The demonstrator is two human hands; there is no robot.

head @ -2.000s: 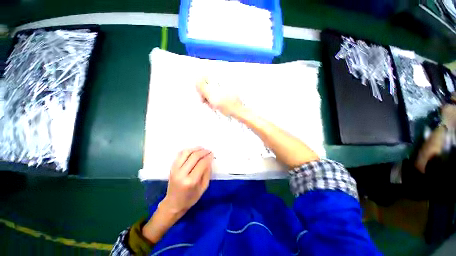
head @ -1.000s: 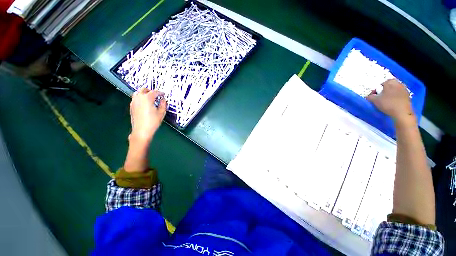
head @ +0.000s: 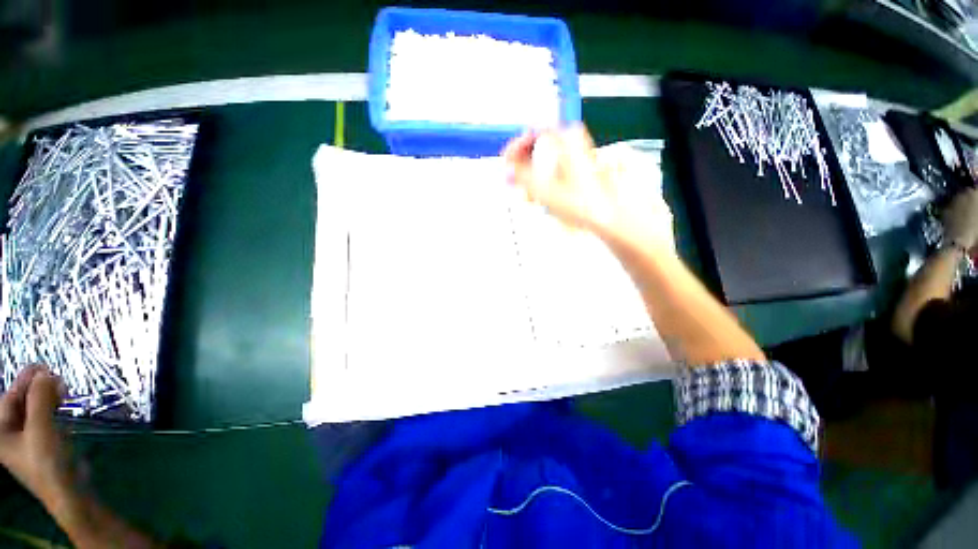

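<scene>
A white sheet (head: 429,279) lies in front of me, overexposed, with a few thin dark lines on it. My right hand (head: 558,177) is over its far edge, near the front right corner of the blue bin (head: 472,133); its fingers are bent and blurred, and I cannot tell what they hold. The bin is full of small white parts (head: 472,80). My left hand (head: 34,424) is at the left picture edge, partly cut off, at the near edge of the left black tray heaped with silver rods (head: 91,247). Its fingertips touch the rods; whether it grips any is unclear.
A right black tray (head: 794,247) holds a small fanned pile of rods at its far end. Clear plastic bags (head: 874,177) lie right of it. Another person's arm (head: 938,279) is at the far right. A white strip (head: 268,90) runs behind the trays.
The view has swung back right and levelled. My right hand has moved out of the blue bin to the sheet's far edge. My left hand is still at the left tray's near side, now lower left.
</scene>
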